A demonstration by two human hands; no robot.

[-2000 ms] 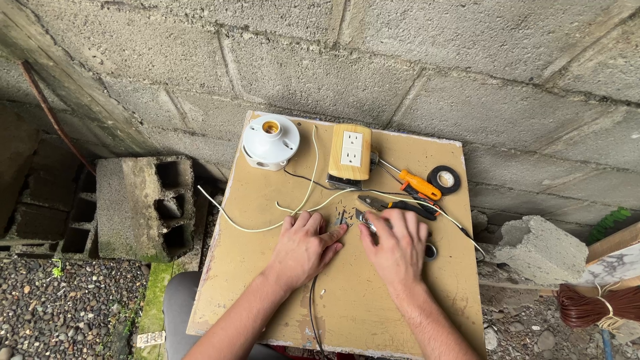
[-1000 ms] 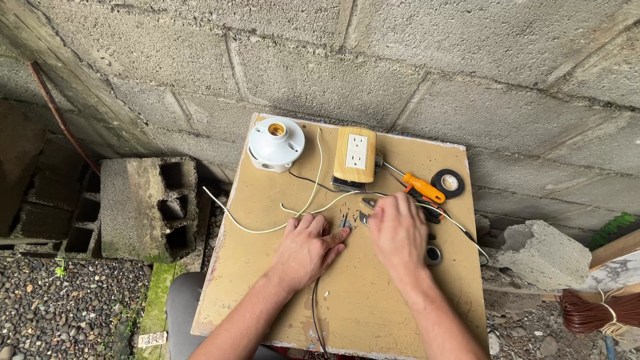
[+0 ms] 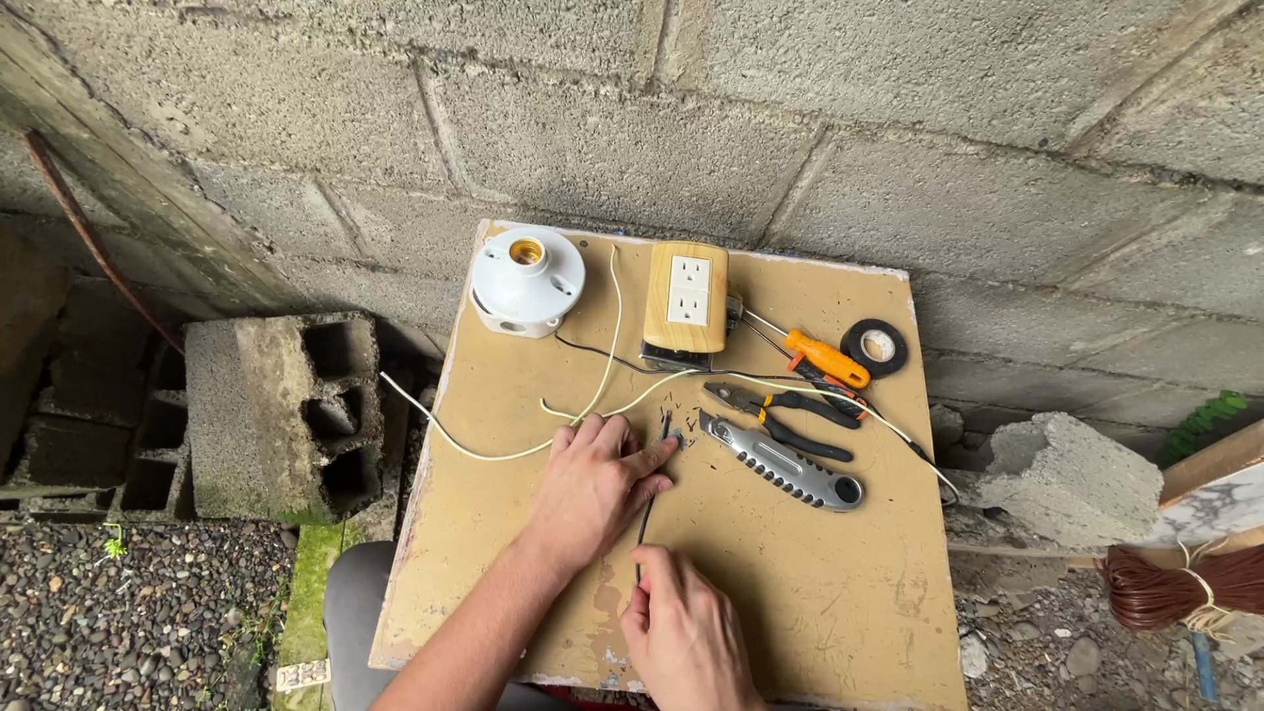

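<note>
My left hand [image 3: 607, 474] rests on the board with a black wire [image 3: 647, 518] under its fingertips; the wire's end pokes out past the index finger among small dark scraps. Lower down, my right hand [image 3: 671, 602] pinches the same wire between thumb and index finger. A grey utility knife [image 3: 785, 464] lies to the right of my left hand, below black-handled pliers [image 3: 790, 415]. Beyond the hands stand a white lamp holder [image 3: 528, 281] and a wood-look outlet box [image 3: 686, 301]. White wires [image 3: 494, 456] curve across the board.
An orange-handled screwdriver [image 3: 828, 357], a red-and-black handled tool [image 3: 829, 387] and black electrical tape [image 3: 874, 348] lie at the right of the board [image 3: 829, 583]. A concrete block wall [image 3: 612, 148] rises behind. Hollow blocks [image 3: 267, 415] stand left; a brown cord bundle [image 3: 1155, 588] lies right.
My right hand has moved down toward the near edge and now holds the black wire. The utility knife now lies on the board in full view. My left hand has stayed near the scraps.
</note>
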